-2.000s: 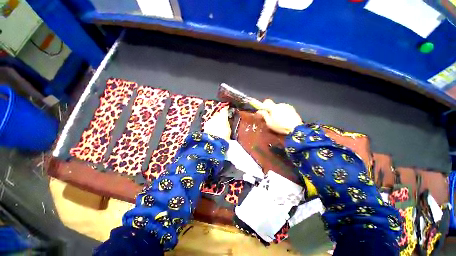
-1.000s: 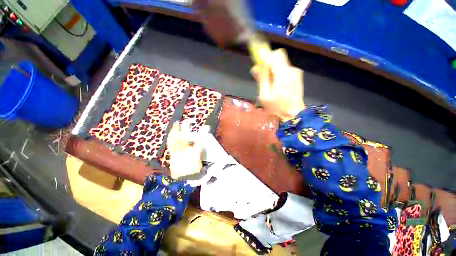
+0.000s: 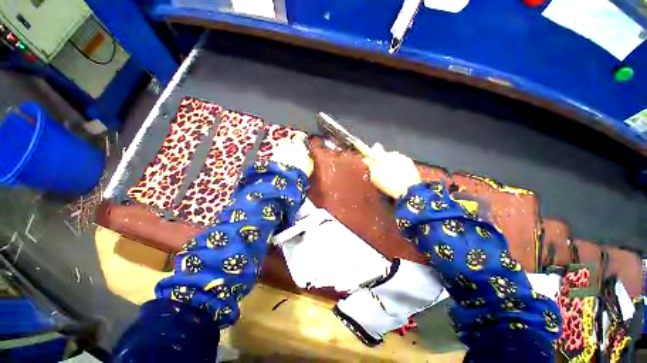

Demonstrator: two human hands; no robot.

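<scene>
Three leopard-print panels (image 3: 221,159) lie side by side on the dark grey machine bed. My left hand (image 3: 294,152) is on the upper end of the rightmost one; my sleeve covers its lower part, and my fingers are too blurred to tell their grip. My right hand (image 3: 391,170) holds a flat brush (image 3: 340,133) by its pale handle, with the wide end pointing up and left. The brush is over the upper edge of the brown base sheet (image 3: 355,188). White pieces (image 3: 333,252) overlap in a pile below, between my forearms.
A blue machine beam (image 3: 340,35) with a green button (image 3: 623,74) runs along the back. A blue bucket (image 3: 53,152) stands on the floor at left. Brown panels (image 3: 585,255), yellow spotted pieces (image 3: 587,330) and other scraps lie at right. A pale wooden edge (image 3: 284,319) is in front.
Four leopard-print strips showed two seconds ago; three show now. The white pieces have shifted left. My right hand has lowered the brush from its raised, blurred position, and my left hand has moved up the panel.
</scene>
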